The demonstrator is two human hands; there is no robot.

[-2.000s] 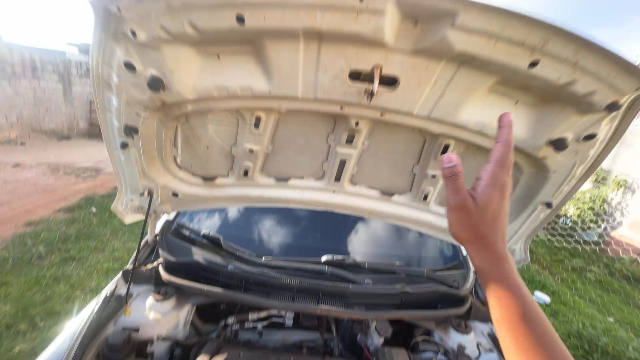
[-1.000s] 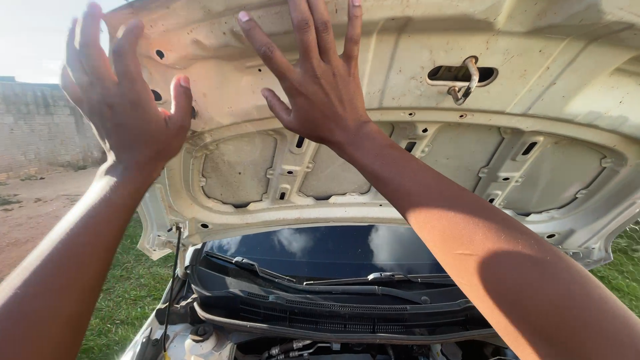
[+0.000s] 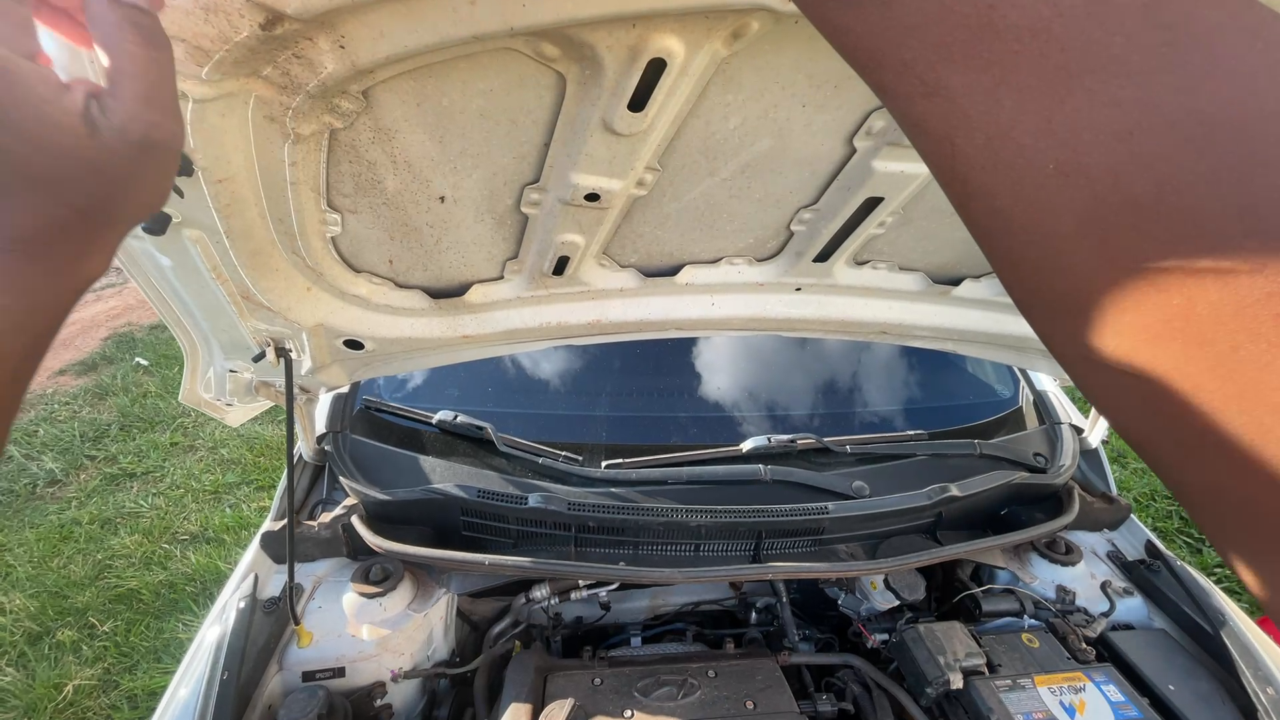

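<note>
The raised car hood shows its cream-coloured, dirt-specked underside. My left hand is at the upper left, in front of the hood's left edge, its fingers partly cut off by the frame; whether it touches the metal I cannot tell. My right forearm crosses the upper right, and the right hand is beyond the top of the frame. A thin black hood prop rod stands at the left, its yellow lower end on the white inner fender. Below lies the engine bay with a black plastic engine cover.
Behind the engine bay are the windshield, two wiper arms and the black cowl panel. A car battery sits at the lower right. Grass borders the car on both sides.
The right hand, in view before the hood's underside a second ago, has gone out of the frame at the top. The view has moved closer to the hood and engine bay.
</note>
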